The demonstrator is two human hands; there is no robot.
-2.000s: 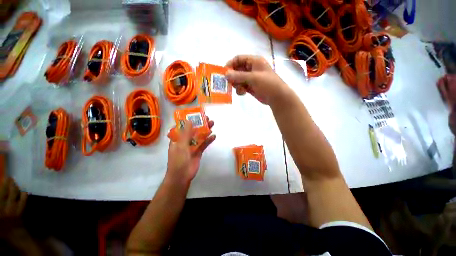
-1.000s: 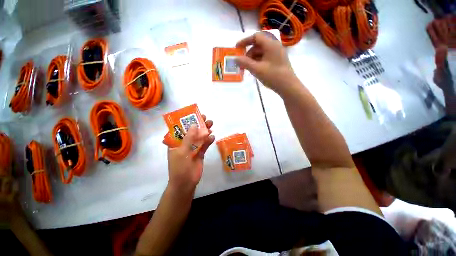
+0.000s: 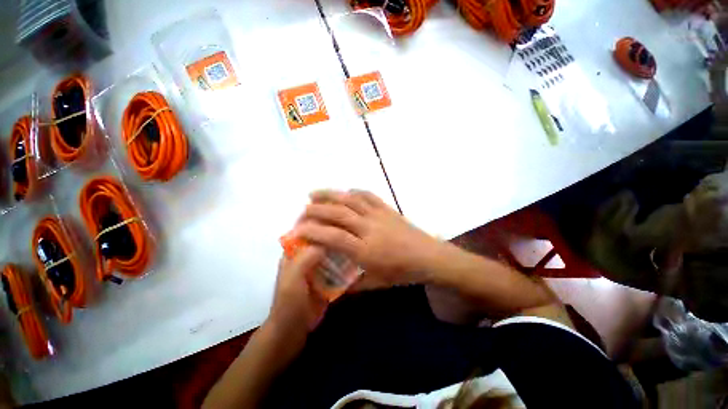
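My left hand (image 3: 302, 283) is closed around a stack of orange insert cards (image 3: 335, 275) near the table's front edge. My right hand (image 3: 359, 232) lies over the same stack and covers most of it. One insert card (image 3: 303, 105) lies in front of me, and another insert card (image 3: 369, 93) lies beside it at the dark seam. A further card (image 3: 212, 71) lies in a clear blister tray (image 3: 170, 40) at the back left.
Orange cable coils (image 3: 155, 136) in clear blisters stand in rows at left. Nested trays (image 3: 57, 28) are at the back left. A coil heap (image 3: 495, 14) is at the back. A label sheet (image 3: 559, 68) and a yellow-green stick (image 3: 545, 117) lie at right.
My right hand has left the card near the seam and come down to my left hand. The loose card stack near the front edge no longer shows on the table. The view has shifted right.
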